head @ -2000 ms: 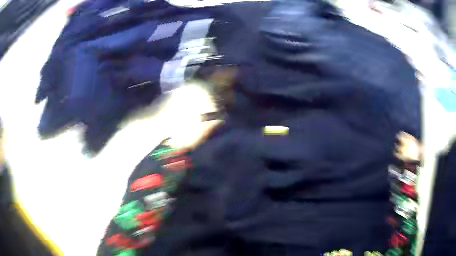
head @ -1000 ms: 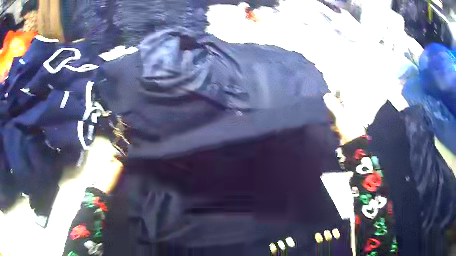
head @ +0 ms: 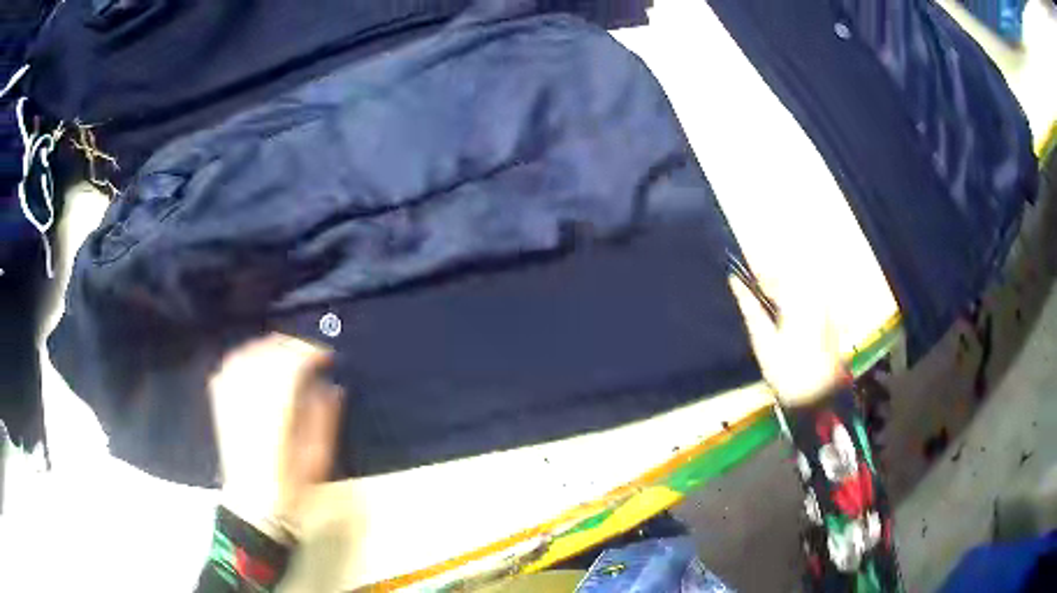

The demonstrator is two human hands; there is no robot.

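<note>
The navy jacket [head: 498, 336] lies on the table, with shiny wrinkled lining [head: 464, 151] above a wide matte facing. A small pale inner button [head: 330, 324] shows on the facing. My left hand [head: 272, 405] is blurred and rests over the facing just below the button, fingers curled; whether it grips the cloth is unclear. My right hand [head: 797, 348] is at the jacket's right edge, closed around small dark thread snips [head: 753, 284] with their thin points toward the cloth.
Another navy jacket [head: 811, 116] lies at the right, its lining partly showing. White-marked navy cloth and a tan thread tangle [head: 95, 156] are at the far left. The white table [head: 556, 458] has a yellow-and-green edge. Blue plastic [head: 655, 568] lies below it, beside a littered floor [head: 974, 429].
The jacket now shows its lining and facing; the gold buttons seen earlier are out of sight. The view has shifted toward the table's near edge, and both hands are now near the jacket's lower part.
</note>
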